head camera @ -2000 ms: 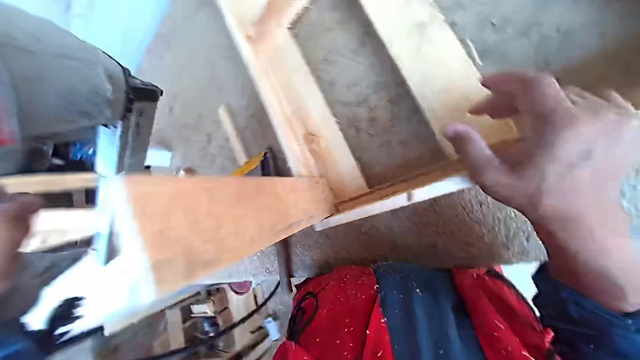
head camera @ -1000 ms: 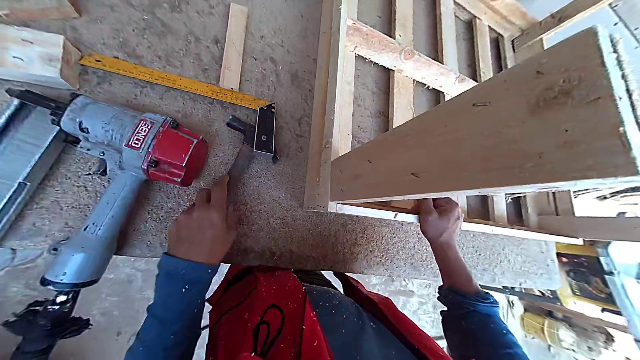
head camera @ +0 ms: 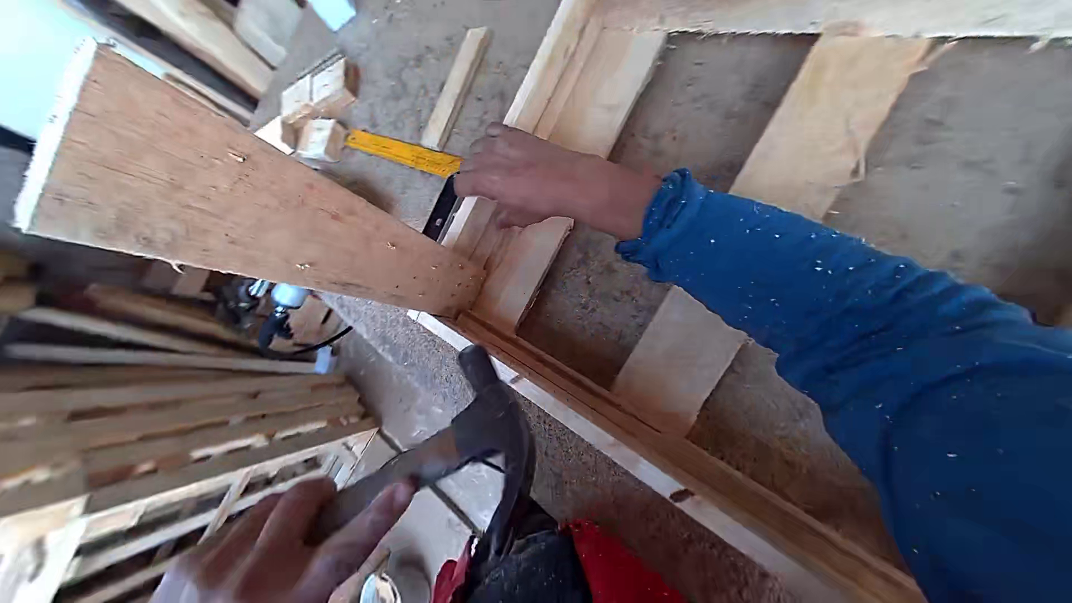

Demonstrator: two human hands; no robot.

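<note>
A claw hammer (head camera: 494, 419) is in my left hand (head camera: 285, 536), which is closed round its handle at the lower left. The hammer's head is over the near edge of a wooden frame (head camera: 620, 410). My right hand (head camera: 544, 176) grips the frame's side rail (head camera: 536, 100), fingers over the outer edge and thumb inside. Between the hands, a tapered wooden board (head camera: 260, 201) rises from the frame's near corner toward the upper left. Beyond the side rail is a square with a yellow blade (head camera: 402, 152); its dark stock (head camera: 440, 209) is partly hidden.
Flat slats (head camera: 821, 126) cross inside the frame. Small wood blocks (head camera: 322, 92) and a narrow wood strip (head camera: 456, 88) lie past the side rail. Stacked timber (head camera: 167, 402) is at the left, near a dark hose (head camera: 327, 339).
One second ago my left hand was low by the hammer's handle on the work surface; now it holds the hammer raised. My right hand has moved from the frame's near edge to the side rail. The view has turned.
</note>
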